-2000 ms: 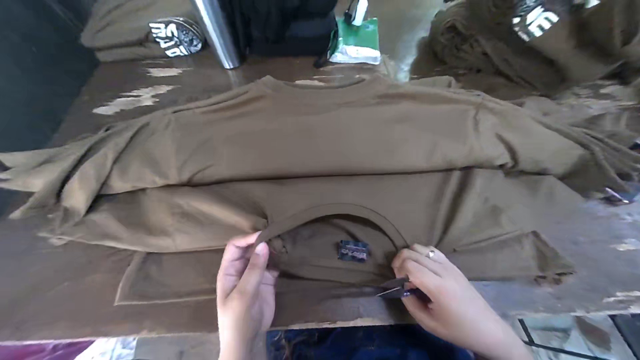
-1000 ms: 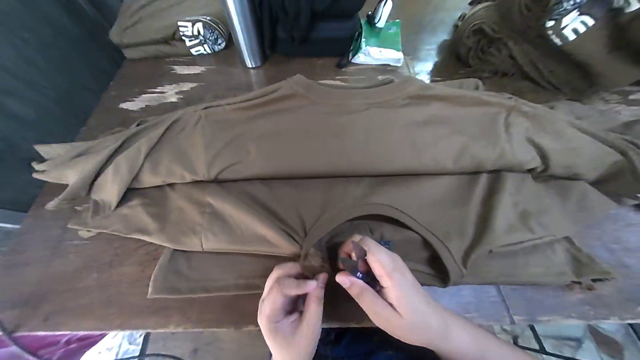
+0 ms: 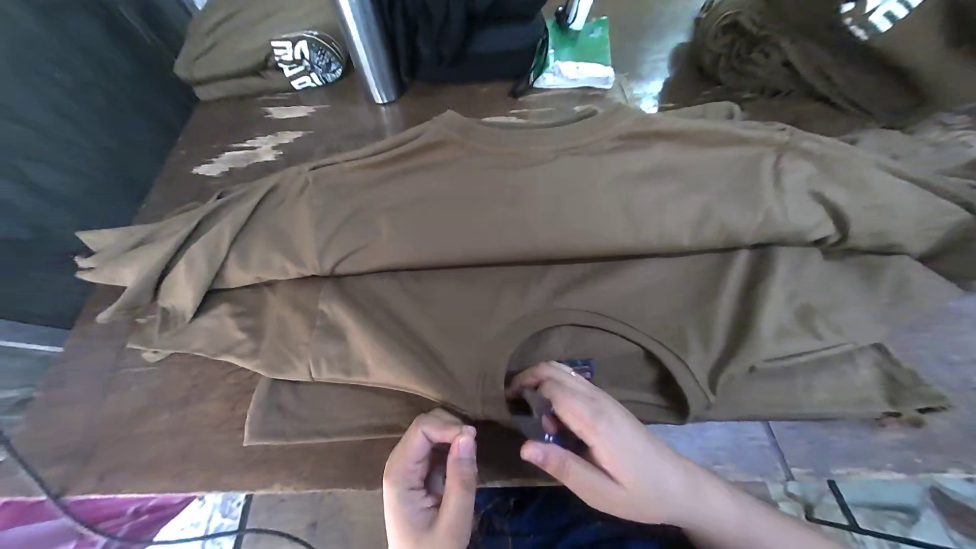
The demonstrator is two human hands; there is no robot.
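Observation:
A brown T-shirt (image 3: 610,297) lies with its round neck opening toward me, a dark label (image 3: 578,368) inside the collar. Another brown shirt (image 3: 534,191) lies just beyond it, its neckline facing away. My left hand (image 3: 435,473) has thumb and forefinger pinched together at the near edge of the shirt, by the left side of the collar; it seems to grip something small, perhaps a thread or the fabric edge. At the collar's left inner edge, my right hand (image 3: 591,442) holds a small dark cutting tool (image 3: 543,419), probably thread snips, partly hidden by the fingers.
Along the back of the worn wooden table (image 3: 152,412) stand a steel bottle (image 3: 370,49), folded brown garments (image 3: 252,46) with a white print, black cloth (image 3: 473,38) and a green packet (image 3: 576,57). More brown cloth (image 3: 778,61) is heaped at the back right. A cable (image 3: 46,488) crosses the lower left.
Two seconds ago my hands were on either side of the neck opening. My right hand has since moved left with the dark tool, to the collar's left side near my left hand.

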